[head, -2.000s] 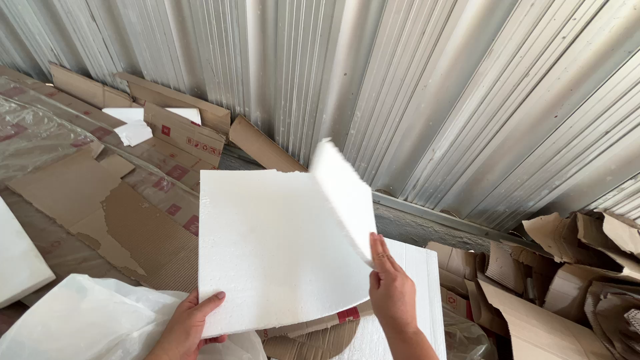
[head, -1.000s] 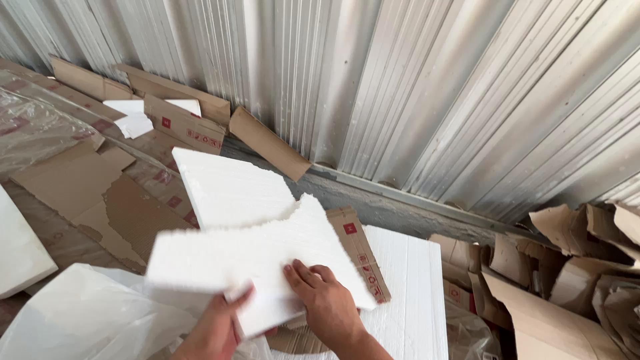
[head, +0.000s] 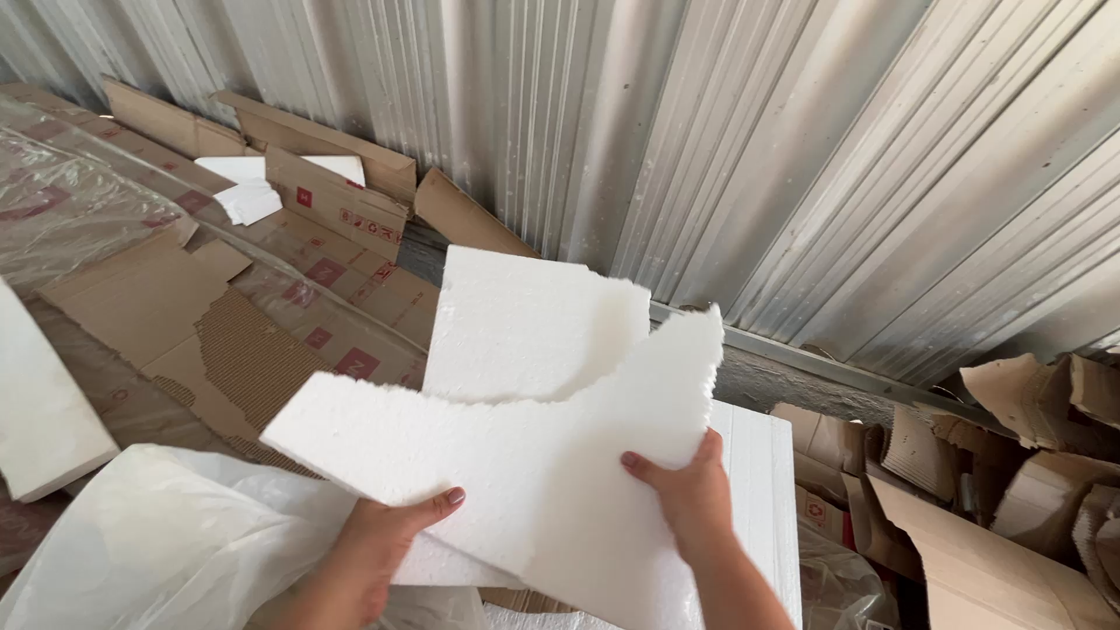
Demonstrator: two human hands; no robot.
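Note:
A white polystyrene foam sheet (head: 525, 464) with a ragged, curved upper edge is held between both hands. My left hand (head: 376, 542) grips its lower left part, thumb on top and fingers beneath. My right hand (head: 687, 494) grips the right side, its thumb on the face. Another foam piece (head: 525, 324) with a broken edge lies behind and partly under the held sheet. More flat white foam (head: 757, 490) shows at the right, below my right hand. A translucent plastic bag (head: 175, 542) lies beside my left forearm.
A corrugated metal wall (head: 569, 114) rises behind. Torn cardboard (head: 184, 306) lies over plastic-wrapped cartons at left, with small foam scraps (head: 249, 201) farther back. A thick foam slab (head: 44, 402) stands at the left edge. Torn cardboard pieces (head: 971, 542) are heaped at right.
Two seconds ago a flap of foam stood raised in my right hand over a larger sheet. My right hand has since moved from the middle of the held piece to its right side.

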